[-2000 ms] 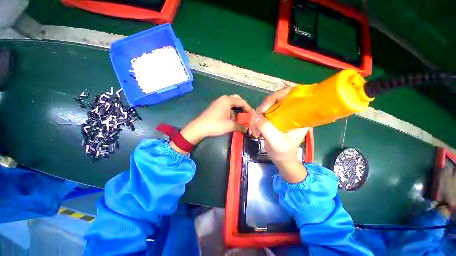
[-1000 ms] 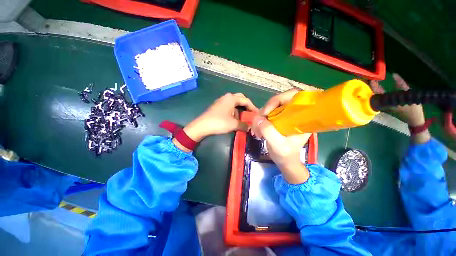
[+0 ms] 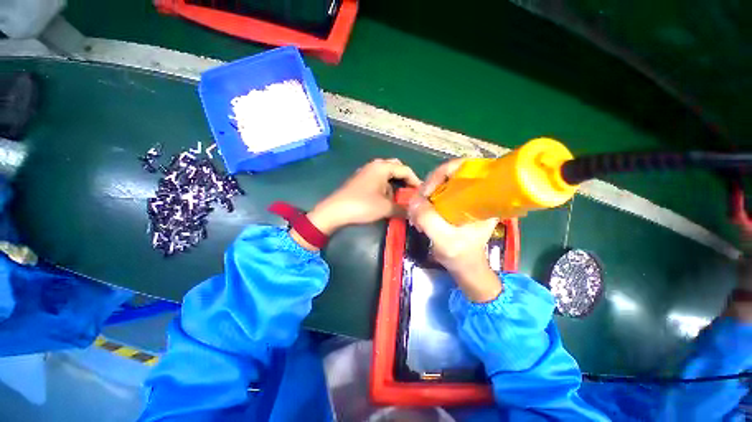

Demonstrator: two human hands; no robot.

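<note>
A tablet unit (image 3: 437, 325) with a large silver-white rectangle lies in a red-orange frame (image 3: 384, 330) in front of me. My right hand (image 3: 458, 235) grips the yellow-orange electric screwdriver (image 3: 507, 183), tilted over the unit's top end. The screwdriver's tip is hidden by my fingers. My left hand (image 3: 363, 194), with a dark red wrist strap, is at the frame's top left corner, its fingers close to my right fingertips. Whether it holds a small part cannot be seen.
A blue bin (image 3: 227, 107) of small white parts stands at the back left. A heap of small black-and-white parts (image 3: 185, 202) lies left. A round screw dish (image 3: 575, 283) is right. A framed tablet (image 3: 264, 25) is on the green belt. A person's blue sleeve (image 3: 717, 363) shows far right.
The framed tablet at the upper right has gone from view. The other person's hand that reached in at the right has drawn back. My hands stay at the unit's top end, the screwdriver slightly shifted left.
</note>
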